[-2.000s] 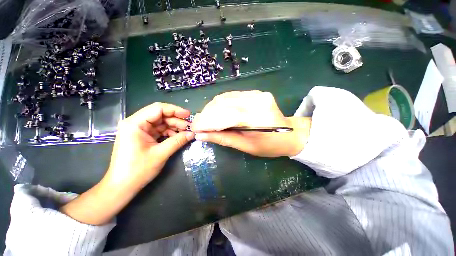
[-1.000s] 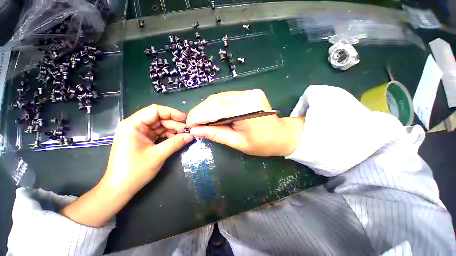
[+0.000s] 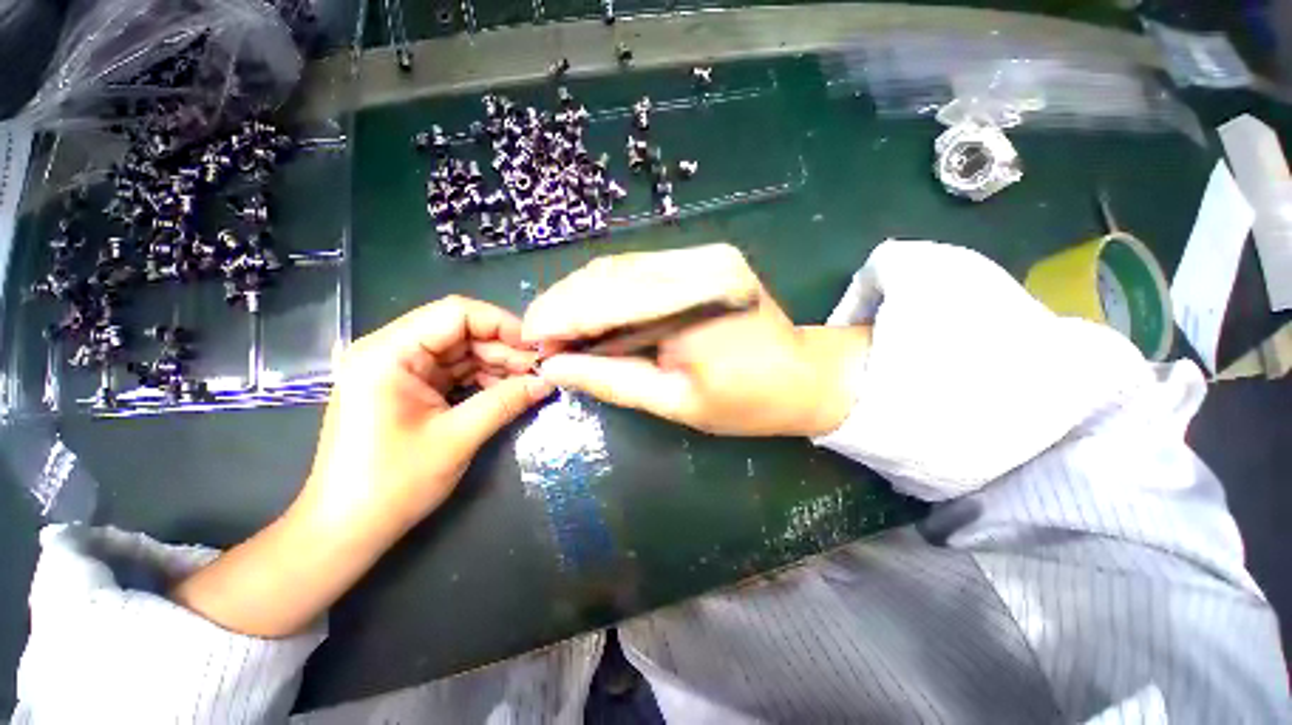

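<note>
My left hand (image 3: 397, 425) pinches a small dark component (image 3: 539, 364) between thumb and fingertips, mostly hidden by the fingers. My right hand (image 3: 680, 340) holds the slim dark tweezers (image 3: 680, 320), whose rear end slants up to the right. Their tip is hidden at the left fingertips, where both hands meet. The shiny tape patch (image 3: 570, 475), with a bluish lower end, lies on the green mat just below the hands. Tiny pieces on it cannot be told apart from the glare.
A component pile (image 3: 531, 177) lies beyond the hands. A looser pile (image 3: 184, 213) sits in a clear tray (image 3: 305, 390) at left, beside a plastic bag (image 3: 170, 57). A tape roll (image 3: 1131, 290), a clear round roll (image 3: 975, 156) and a paper strip (image 3: 1214, 262) lie right.
The tweezers' rear end has swung up from nearly level, and since one second ago shifted slightly left. Both hands stay together at the component.
</note>
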